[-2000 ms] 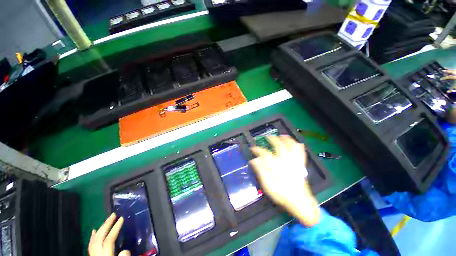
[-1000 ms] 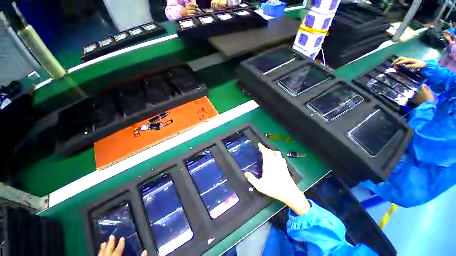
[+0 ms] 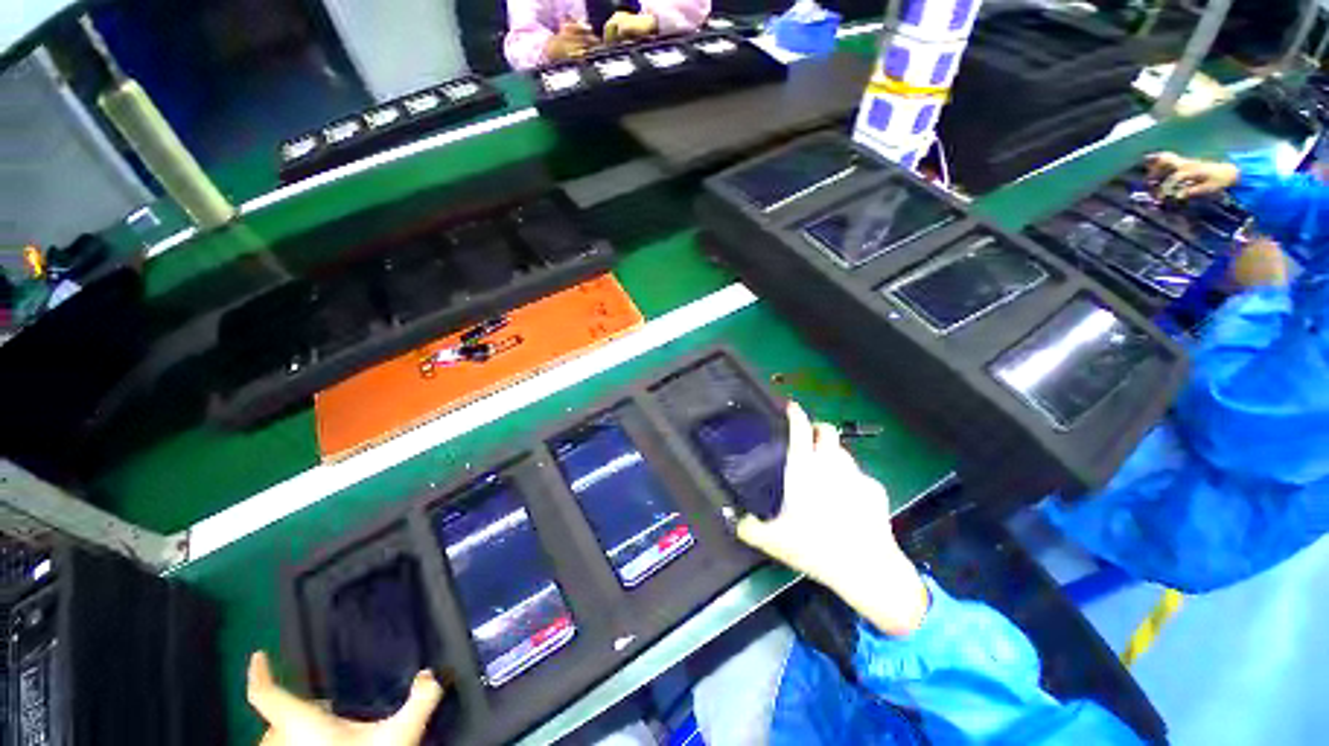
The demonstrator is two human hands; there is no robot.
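Observation:
A black four-slot foam tray [image 3: 542, 561] lies in front of me. Its two middle slots hold smartphones, screens up, the left one [image 3: 503, 583] and the right one [image 3: 621, 496], each with a red spot and a bright lower end. The outer slots show dark slab shapes, at left [image 3: 376, 634] and at right [image 3: 741, 449]. My left hand [image 3: 343, 717] is at the tray's near left end, thumb and a finger spread around the left slot, cut off below. My right hand [image 3: 845, 517] is at the right end, thumb at the right slot's near side; its grip is unclear.
Beyond lie an orange mat [image 3: 569, 328] with small tools [image 3: 469, 350] and a rear foam tray [image 3: 408, 328]. Stacked trays with phones [image 3: 875, 328] stand at right, dark stacked trays [image 3: 110, 641] at left. A blue-sleeved person [image 3: 1261, 350] works at far right; pink sleeves show at the back.
Both middle screens have gone from lit green and purple to mostly dark. The outer screens are darker too. My left hand shows more, thumb and finger spread. My right hand stays at the right slot.

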